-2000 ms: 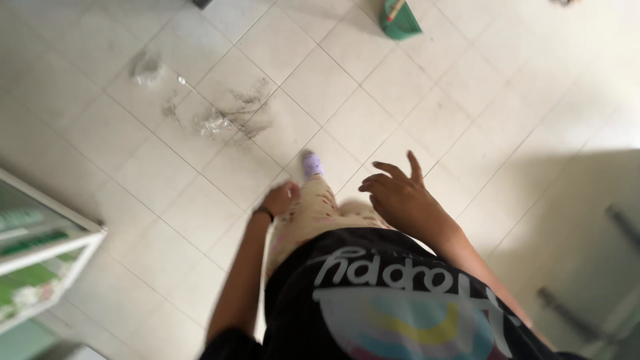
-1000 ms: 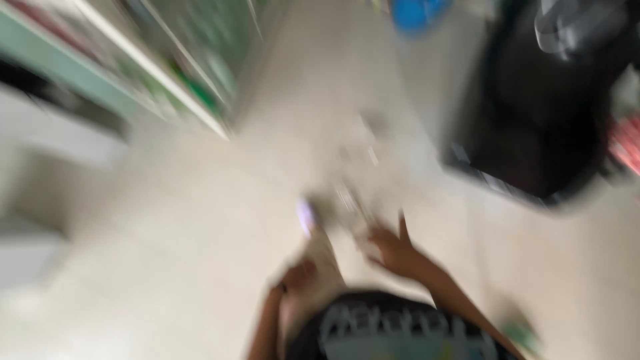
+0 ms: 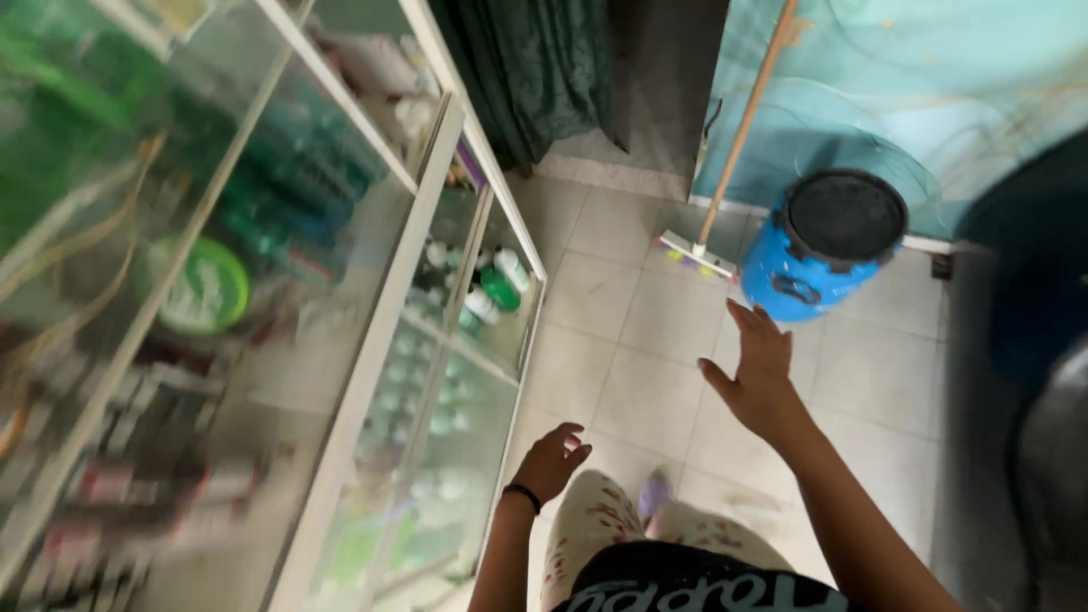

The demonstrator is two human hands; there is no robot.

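Observation:
My right hand [image 3: 755, 357] is held out over the floor with its fingers apart and nothing in it; in the picture its fingertips lie just below a blue plastic barrel [image 3: 790, 272] with a black lid. A push broom [image 3: 699, 253] with a wooden handle [image 3: 748, 119] leans by the wall, its head on the tiles left of the barrel. My left hand [image 3: 552, 463], with a dark band at the wrist, hangs near my left thigh, empty, its fingers loosely bent.
A glass-fronted cabinet [image 3: 374, 357] with bottles and other goods runs along the left. Behind are a dark green curtain [image 3: 535, 76], a doorway with a raised sill [image 3: 616, 172] and a blue wall [image 3: 850, 102]. A large dark object [image 3: 1037, 221] stands at the right.
The view has turned a lot, from the littered floor to the broom, barrel and doorway. My right hand now reaches farther forward from my body. Both hands were empty two seconds ago too.

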